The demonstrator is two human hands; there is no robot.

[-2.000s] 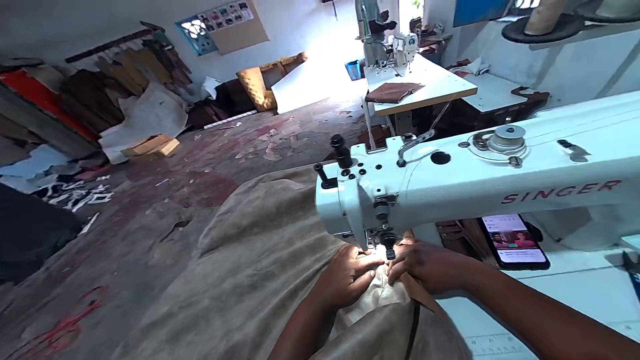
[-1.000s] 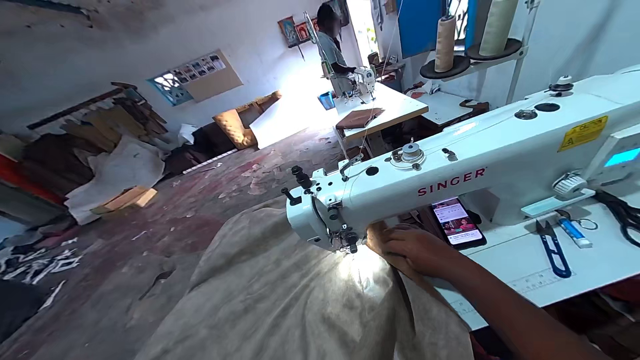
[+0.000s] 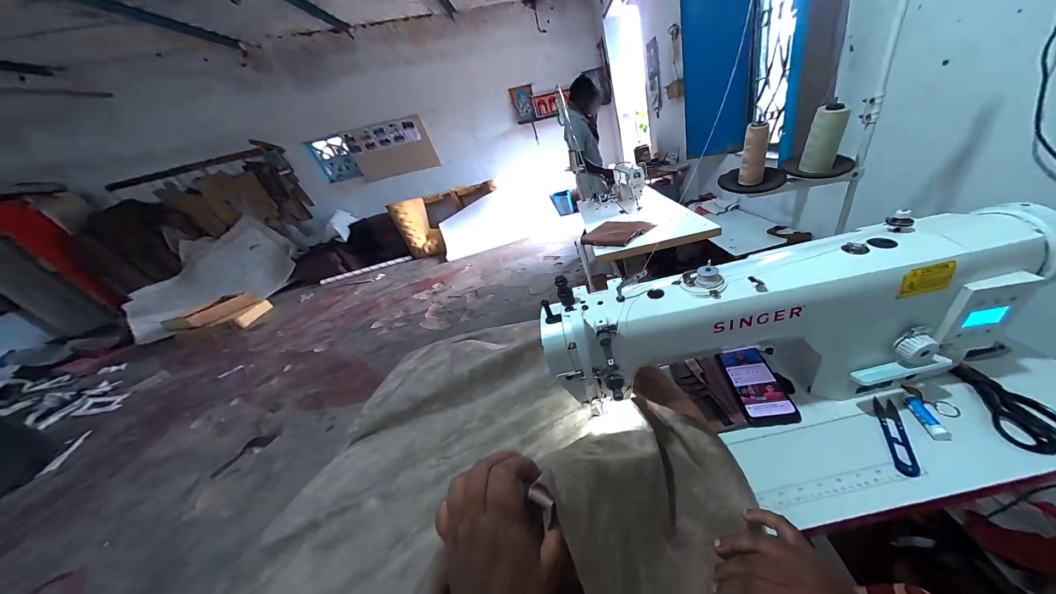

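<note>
A large piece of grey-brown suede-like material lies under the lit needle area of a white Singer sewing machine and hangs over the near side. My left hand grips a folded edge of it, in front of and left of the presser foot. At the lower right, my right hand rests against the material's right edge with its fingers somewhat apart; nothing is seen held in it.
On the machine bed lie a phone, thread snips, a small tube and black-handled scissors. Thread cones stand behind. Farther back, a person stands at another sewing table.
Both hands were close to the needle two seconds ago; they are now nearer to me and farther apart. The view has swung up and to the right.
</note>
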